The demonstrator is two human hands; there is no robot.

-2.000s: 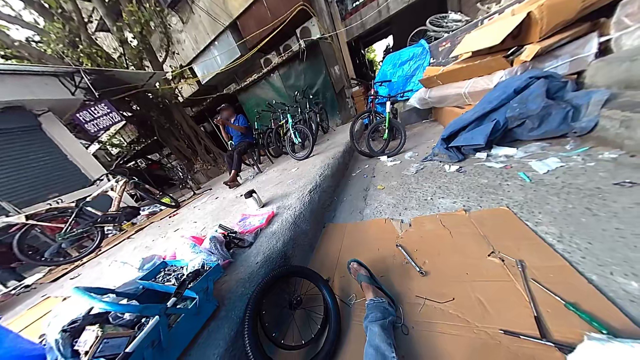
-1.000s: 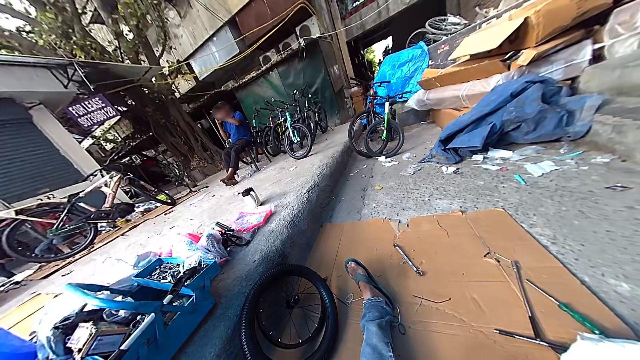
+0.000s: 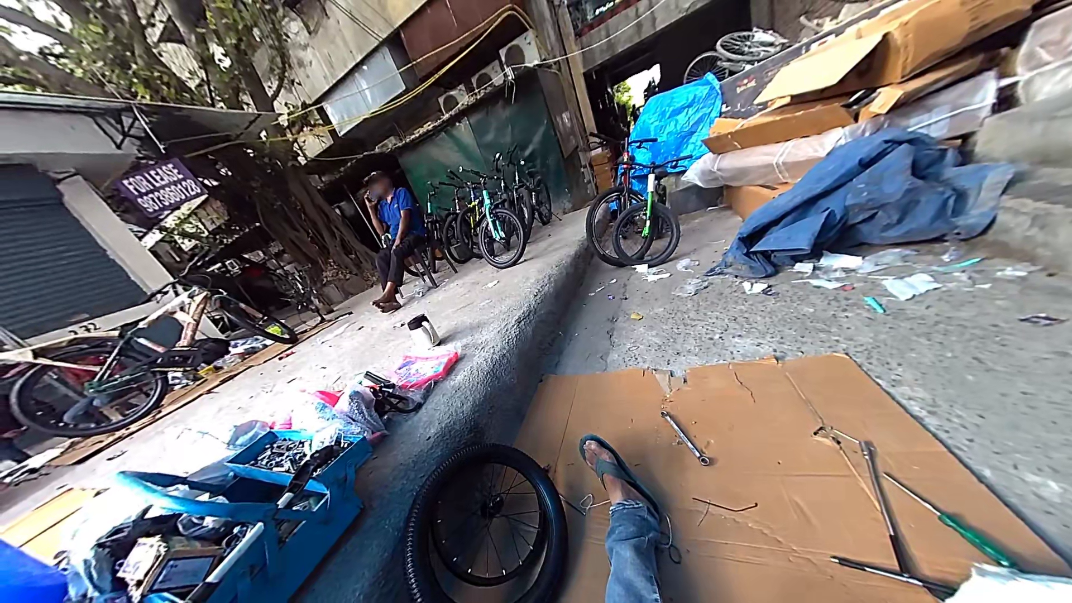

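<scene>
Neither of my hands is in view. A bicycle wheel rim with spokes lies inside a black tyre, left of my foot in a flip-flop. The foot rests on a flat cardboard sheet. Ahead of it on the sheet lies a spanner. Farther right are a green-handled screwdriver, a long metal tool and another dark rod-like tool. Thin bent wire lies between them and the foot.
A blue toolbox full of small parts stands at left, beside plastic bags. A seated person is near parked bicycles. A raised kerb runs forward. Blue tarpaulin and cardboard boxes lie at right.
</scene>
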